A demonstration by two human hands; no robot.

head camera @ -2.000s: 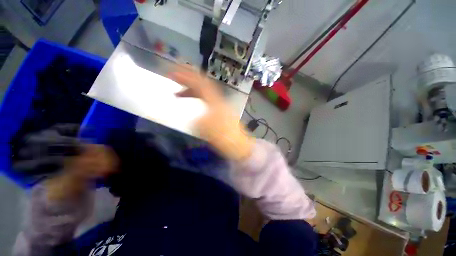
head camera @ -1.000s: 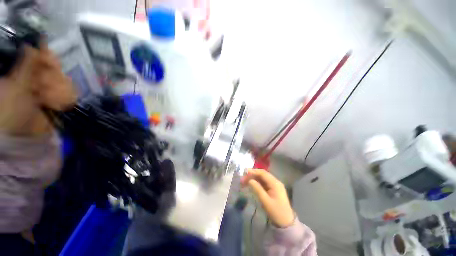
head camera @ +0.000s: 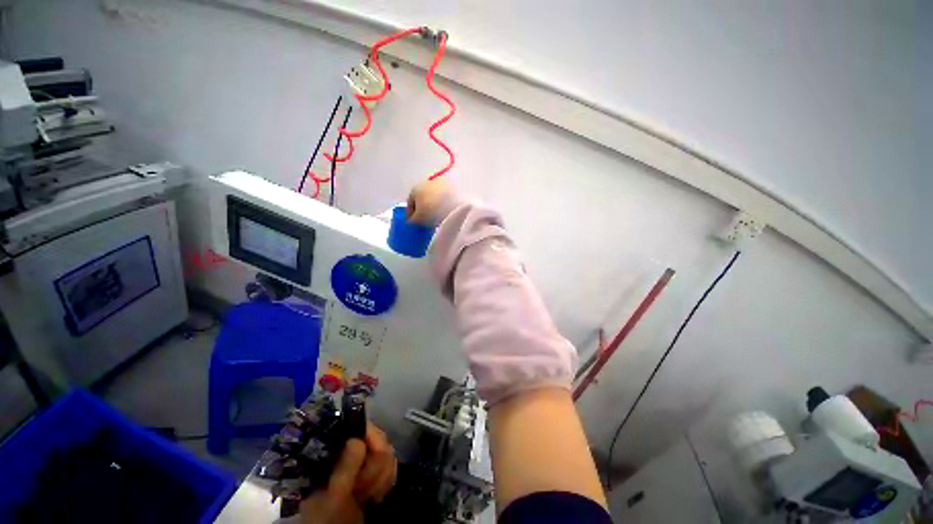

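My left hand [head camera: 358, 469] grips a thick bunch of black cables [head camera: 307, 438] with silver plug ends fanned upward, low in front of the white machine [head camera: 297, 230]. My right hand [head camera: 430, 202] is at the top edge of a small blue cup-like object [head camera: 410, 233] on top of that machine. Its fingers are bent over the rim. Whether they grip the rim or reach inside is hidden. The machine has a small screen, a round blue sticker and a red button.
A blue bin [head camera: 107, 466] with a dark mass inside stands at lower left, near a blue stool [head camera: 264, 353]. A red coiled hose [head camera: 442, 113] hangs on the wall. Another white machine [head camera: 849, 471] is at lower right, with a red pole [head camera: 626, 330] against the wall.
The view has tilted up and turned. My right hand has risen from beside the metal fixture to the blue cup-like object. My left hand with the cables now shows lower and nearer the centre.
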